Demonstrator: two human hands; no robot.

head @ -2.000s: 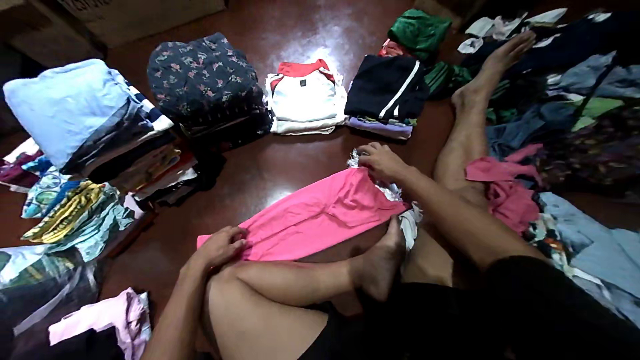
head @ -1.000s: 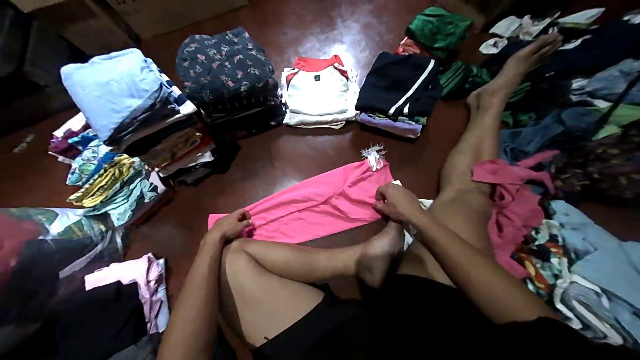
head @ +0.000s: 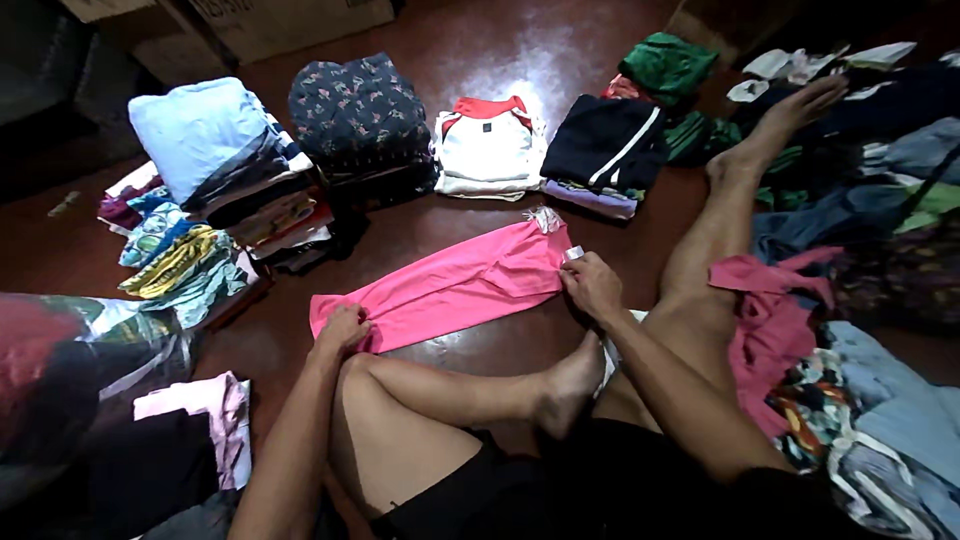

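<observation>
A pink cloth garment (head: 450,281), folded into a long strip, lies slantwise on the dark red floor. At its left end my left hand (head: 345,328) rests on the fabric, fingers bent over it; whether they pinch it is unclear. My right hand (head: 592,285) grips the right edge of the garment between thumb and fingers, beside a small white tag (head: 574,253). White drawstring ends (head: 546,219) stick out at the garment's upper right corner. A white cloth (head: 613,360) shows partly between my foot and my right forearm.
Folded stacks stand beyond: light blue (head: 199,135), dark floral (head: 360,112), white and red (head: 491,150), and black with white stripes (head: 606,146). Loose clothes, including a pink one (head: 776,330), lie at right. Folded pink clothing (head: 225,420) is at lower left; cardboard boxes (head: 292,26) stand behind.
My right hand has moved from the white strings at the garment's upper right corner down to its right edge. The left hand stays at the left end.
</observation>
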